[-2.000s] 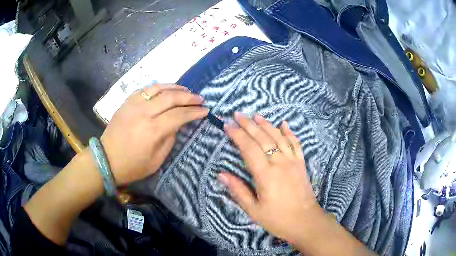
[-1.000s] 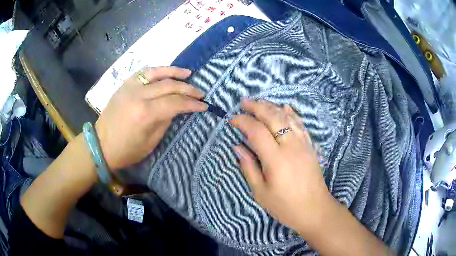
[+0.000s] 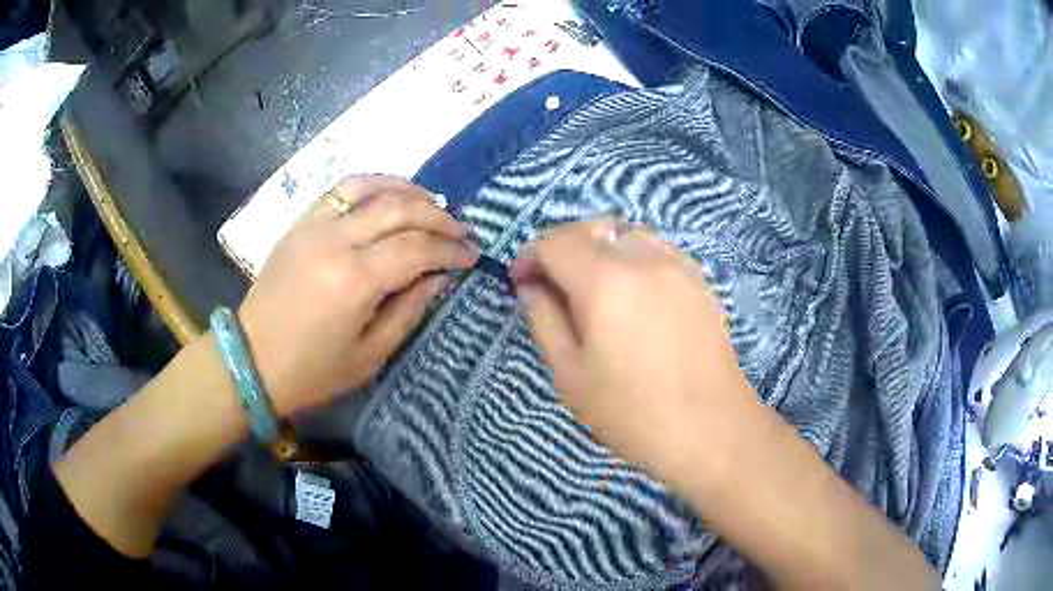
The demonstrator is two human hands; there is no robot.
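Observation:
The grey denim garment (image 3: 554, 462), inside out, is spread in front of me, with a dark blue band (image 3: 508, 127) with small pale dots along its upper left edge. A short dark fabric strip (image 3: 493, 268) lies across it between my fingertips. My left hand (image 3: 358, 277) has its fingertips on the strip's left end and the cloth. My right hand (image 3: 635, 335) has thumb and forefinger pinched together at the strip's right end. The strip's ends are hidden under the fingers.
A white board with red marks (image 3: 497, 58) lies under the garment. A curved wooden edge (image 3: 127, 242) runs at left. Dark garments with a white label (image 3: 314, 499) hang lower left. White machine parts (image 3: 1016, 369) stand at right, near a brown piece with yellow rings (image 3: 990, 167).
My right hand has changed from spread fingers on the cloth to a curled pinch at the strip. The left hand stays at the strip's left end. The garment has shifted slightly in view.

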